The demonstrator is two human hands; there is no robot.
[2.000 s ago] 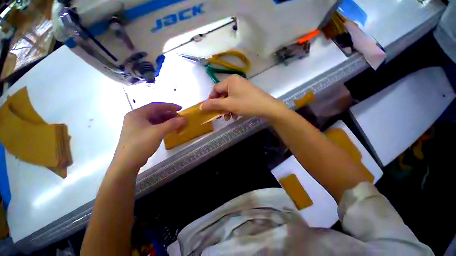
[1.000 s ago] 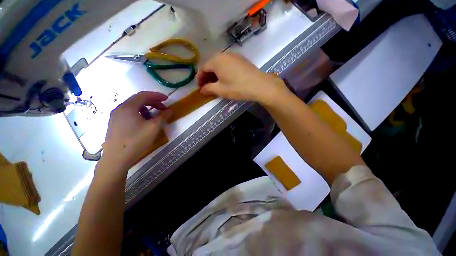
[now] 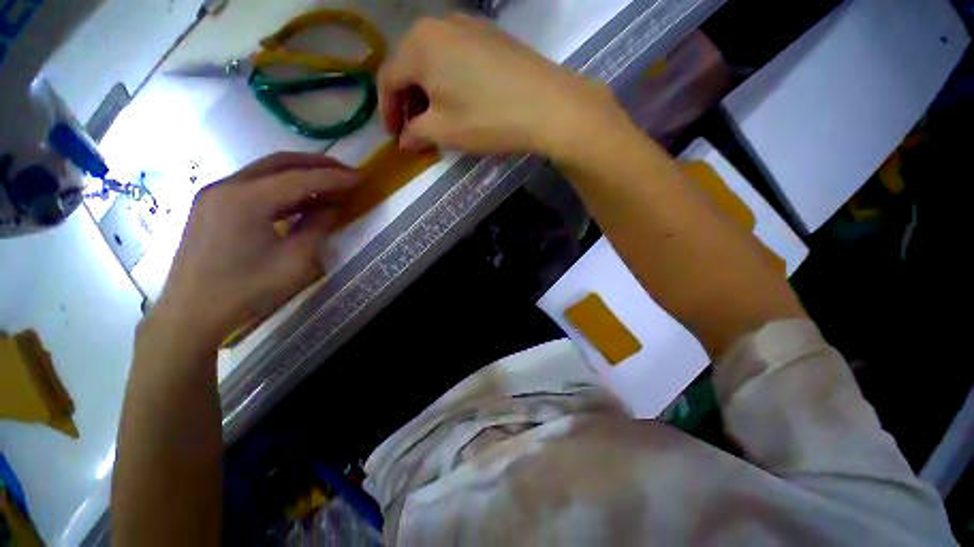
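A small mustard fabric piece (image 3: 387,176) lies along the table's front edge, stretched between my two hands. My left hand (image 3: 240,240) covers its left part, with thumb and fingers closed on it; a bit of fabric also shows below that hand. My right hand (image 3: 470,91) pinches its right end between thumb and fingers. Scissors (image 3: 320,75) with one yellow and one green handle loop lie flat just beyond my hands, blades pointing left. The lit needle area (image 3: 118,192) of the sewing machine is at the left.
Stacked mustard panels (image 3: 34,385) lie at the far left. The ruler-marked table edge (image 3: 427,227) runs diagonally. A white board (image 3: 662,369) beside my lap holds a mustard rectangle (image 3: 602,328) and rounded pieces (image 3: 718,198). Another pale board (image 3: 844,102) is at the upper right.
The view has shifted, so the machine and scissors appear further up and left. Both hands are still on the fabric, which is now folded or turned narrower than at first.
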